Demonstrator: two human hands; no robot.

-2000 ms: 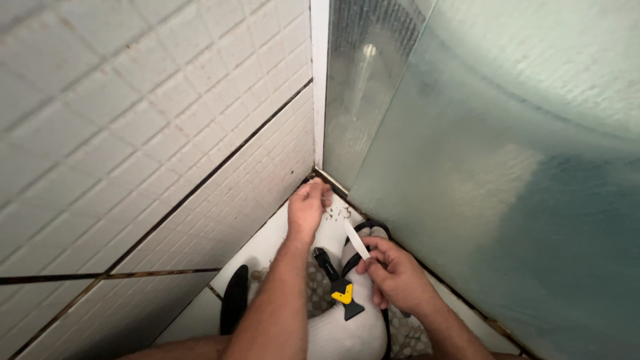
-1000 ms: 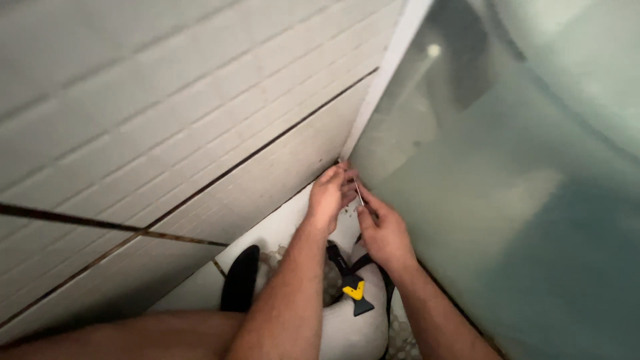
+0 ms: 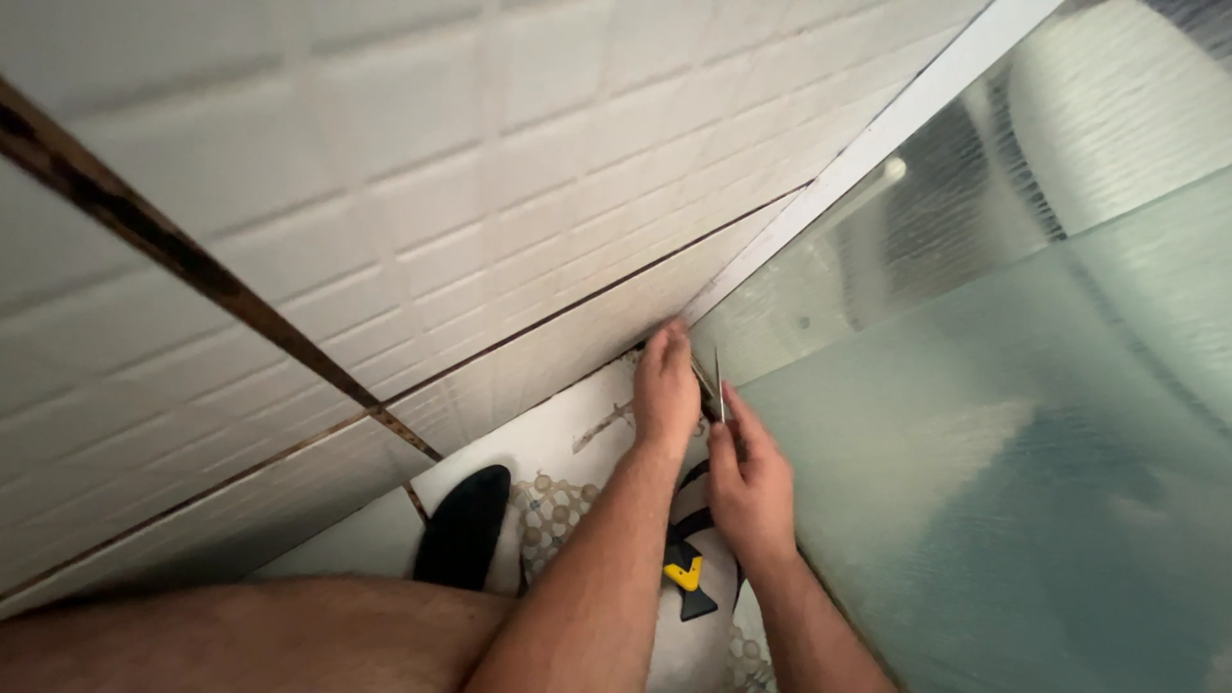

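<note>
My right hand [image 3: 756, 476] grips a thin blade [image 3: 718, 385], seen nearly edge-on, its tip pointing up toward the corner beside the glass shower panel. My left hand [image 3: 666, 390] is at the foot of the white frame strip [image 3: 818, 207], where the tiled wall, the white ledge and the glass meet; its fingertips touch that corner, and whether they hold anything cannot be told. Dark crumbs and a brownish strip of residue [image 3: 602, 428] lie on the white ledge [image 3: 539, 423]. A black and yellow scraper tool [image 3: 685, 576] lies below, between my forearms.
White tiled wall [image 3: 433, 221] with dark, stained joints rises at the left. Frosted glass panels [image 3: 962, 462] stand close on the right. Below are pebble-patterned flooring [image 3: 553, 510], a dark shoe or sandal [image 3: 465, 529] and my bare leg [image 3: 241, 635].
Two seconds ago my right hand held the blade lower, apart from the corner; it then moved up to my left hand. Now the blade is slightly apart from my left fingers. The view has turned.
</note>
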